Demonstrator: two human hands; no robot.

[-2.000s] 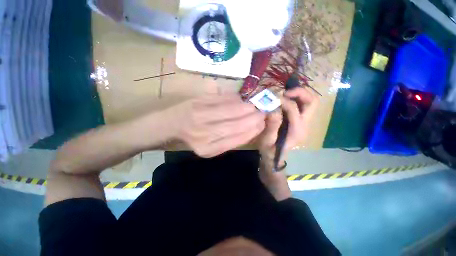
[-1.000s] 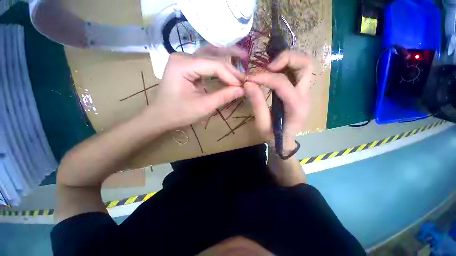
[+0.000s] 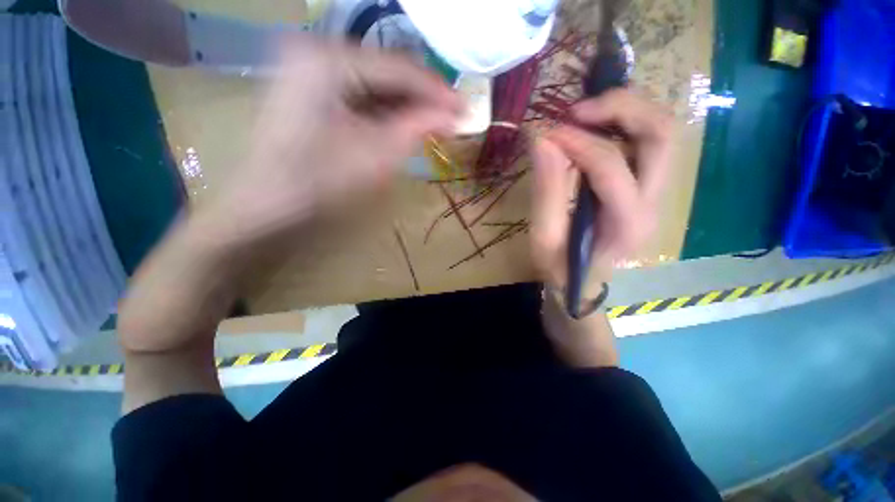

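Observation:
The white headphones lie at the top, with a round ear cup (image 3: 481, 31) and the headband (image 3: 128, 27) reaching left. A dense bundle of dark-red wires (image 3: 508, 113) lies below the cup, with loose wires (image 3: 478, 227) nearer me. A small pale, yellow-edged item (image 3: 444, 155), too blurred to name surely, lies left of the bundle. My left hand (image 3: 339, 132) is blurred over the board, fingertips near the bundle's left side; whether it pinches anything cannot be told. My right hand (image 3: 613, 181) holds the black soldering iron (image 3: 583, 221), its tip end pointing away from me.
The brown board (image 3: 334, 260) lies on the green bench (image 3: 731, 147). The blue bin (image 3: 810, 221) with a black box (image 3: 859, 162) stands at right, near a black item with a yellow label (image 3: 788, 46). White stacked trays (image 3: 39, 186) stand at left. Yellow-black floor tape (image 3: 726, 300) runs beyond the bench edge.
My hands, together at the fingertips a second ago, are now apart, the left one back to the left. The pale, yellow-edged item now shows. My right hand still holds the iron.

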